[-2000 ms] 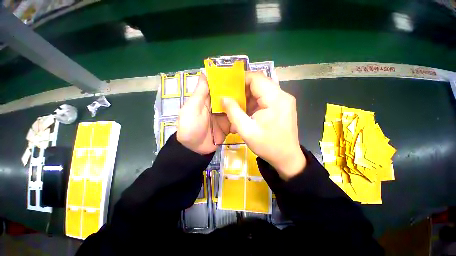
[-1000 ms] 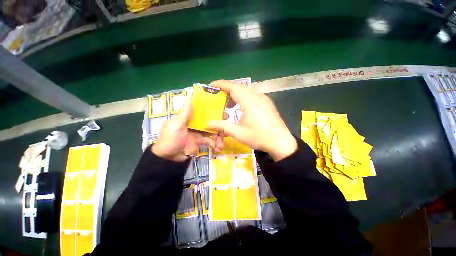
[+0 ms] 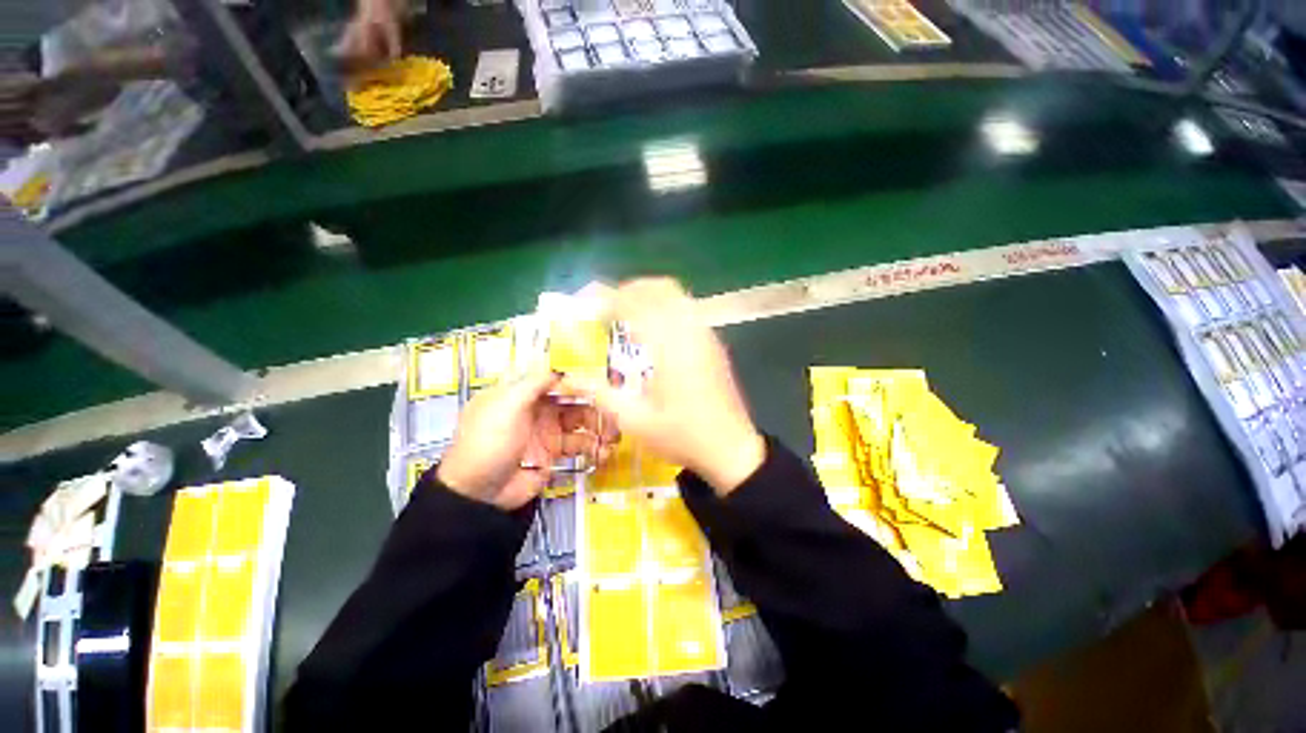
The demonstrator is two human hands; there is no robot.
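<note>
My left hand [image 3: 499, 441] and my right hand [image 3: 673, 380] hold a small device frame with a yellow adhesive piece [image 3: 579, 348] on it, above the tray. My left hand grips it from the left and below; my right fingers are at its top and right edge. The piece is blurred and its top is washed out by glare. Under my hands lies a blister tray [image 3: 430, 415] with frames, some yellow-bordered. A white adhesive sheet with yellow rectangles [image 3: 647, 587] lies on the tray.
A fanned pile of loose yellow pieces [image 3: 910, 480] lies right. Left are a second adhesive sheet [image 3: 215, 602], a black block [image 3: 112, 644] and white scraps [image 3: 60, 530]. Another tray [image 3: 1217, 344] lies far right. Across the conveyor [image 3: 802, 172] are a tray stack [image 3: 645, 79] and a person's hand [image 3: 373, 32].
The view has tilted up, showing more across the conveyor and at the right. My right fingers have moved over the top of the held piece, which looks more tilted.
</note>
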